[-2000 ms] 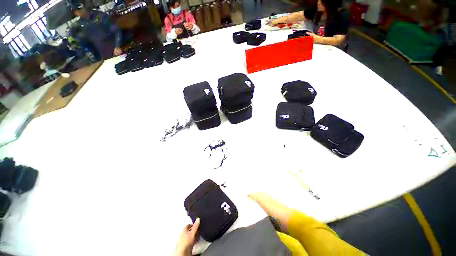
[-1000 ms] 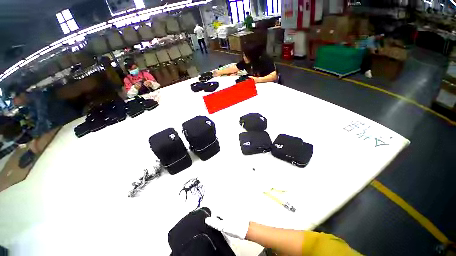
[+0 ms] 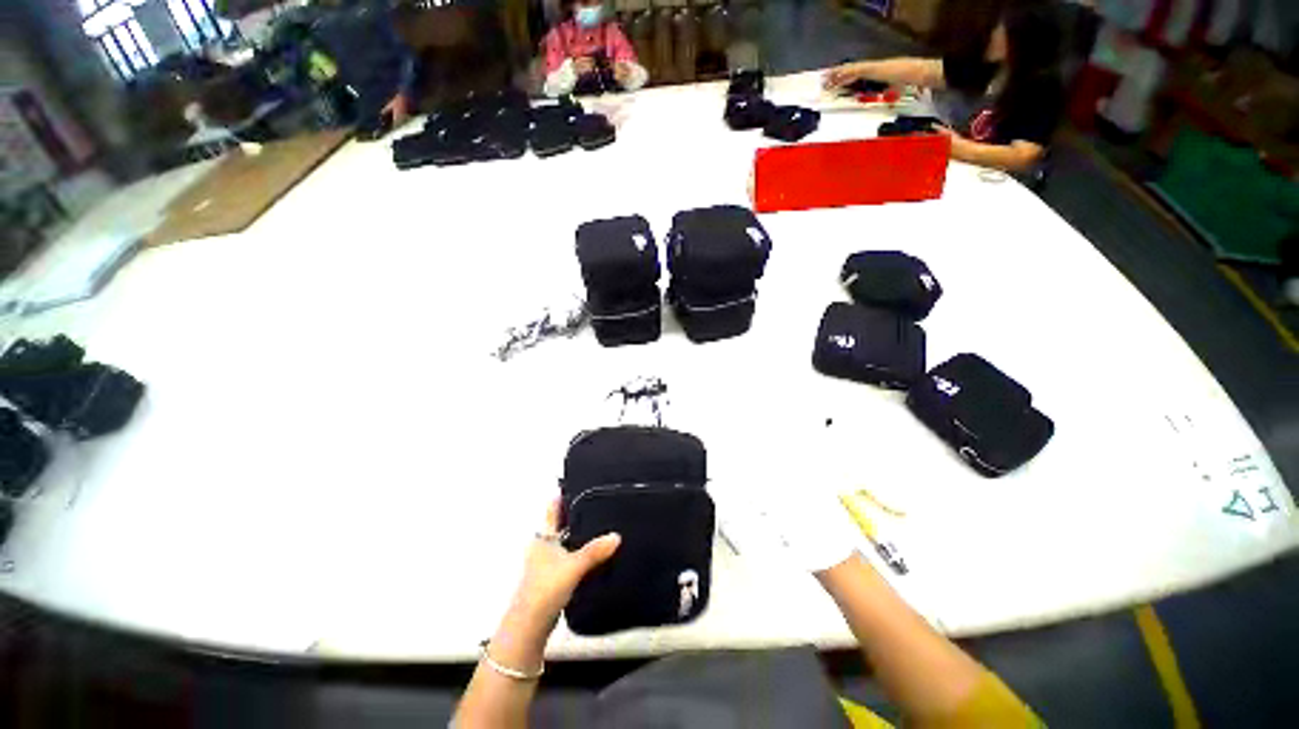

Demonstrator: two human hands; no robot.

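Observation:
A black bag [image 3: 637,534] with a small white logo near its lower right corner is at the near edge of the white table [image 3: 356,427]. My bare left hand [image 3: 560,570], with a bracelet, grips its left side, thumb on the front. My white-gloved right hand [image 3: 815,530] is to the right of the bag, apart from it. The glove blends into the table, so its fingers and any held thing cannot be made out. A yellow tool [image 3: 872,530] with a grey end lies just right of the glove.
Two bag stacks [image 3: 623,278] stand mid-table; pale cords [image 3: 541,331] lie to their left, black cords [image 3: 638,399] in front. Several bags [image 3: 869,343] lie at right, others [image 3: 71,387] at far left. A red block [image 3: 852,172] stands behind. People [image 3: 591,50] sit at the far edge.
The bag now lies with its pocket side up, held by my left hand. My gloved right hand has left the bag and moved right, beside the yellow tool. The camera view has tilted down.

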